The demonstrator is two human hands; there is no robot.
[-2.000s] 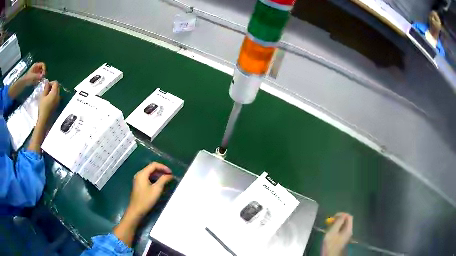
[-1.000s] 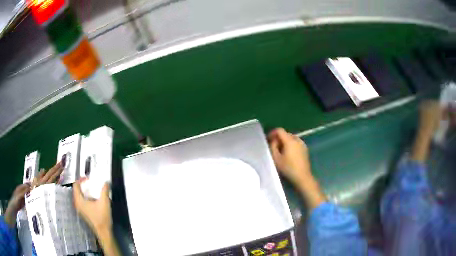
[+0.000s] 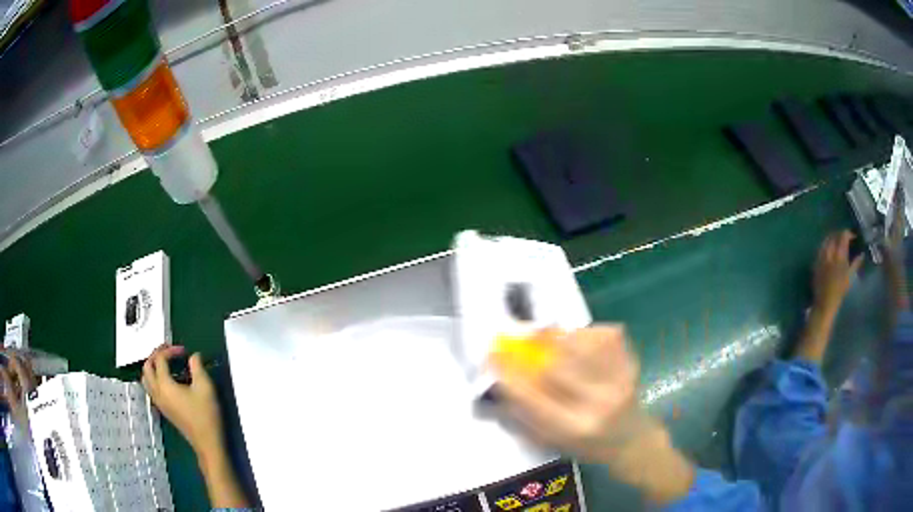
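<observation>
A white boxed smartwatch (image 3: 521, 285) is held by my right hand (image 3: 576, 390) above the right part of the weighing scale (image 3: 340, 410); both are blurred. A yellow-orange finger cot (image 3: 526, 352) shows on that hand. My left hand (image 3: 188, 398) is at the left of the scale, fingers curled and apart, holding nothing. It lies beside the stack of finished boxes (image 3: 105, 440). Another boxed smartwatch (image 3: 142, 308) lies on the belt just beyond my left hand.
The signal tower light (image 3: 150, 110) stands behind the scale's left corner. Dark inner boxes (image 3: 569, 180) lie on the green belt (image 3: 400, 160) at right. A neighbour's hand (image 3: 833, 268) is near white sleeves (image 3: 881, 190) at right. Another neighbour's hand (image 3: 18, 375) is at far left.
My right hand has moved from the scale's right edge to over it, now with a box. My left hand has let go of its box. The white box on the dark boxes is gone from there.
</observation>
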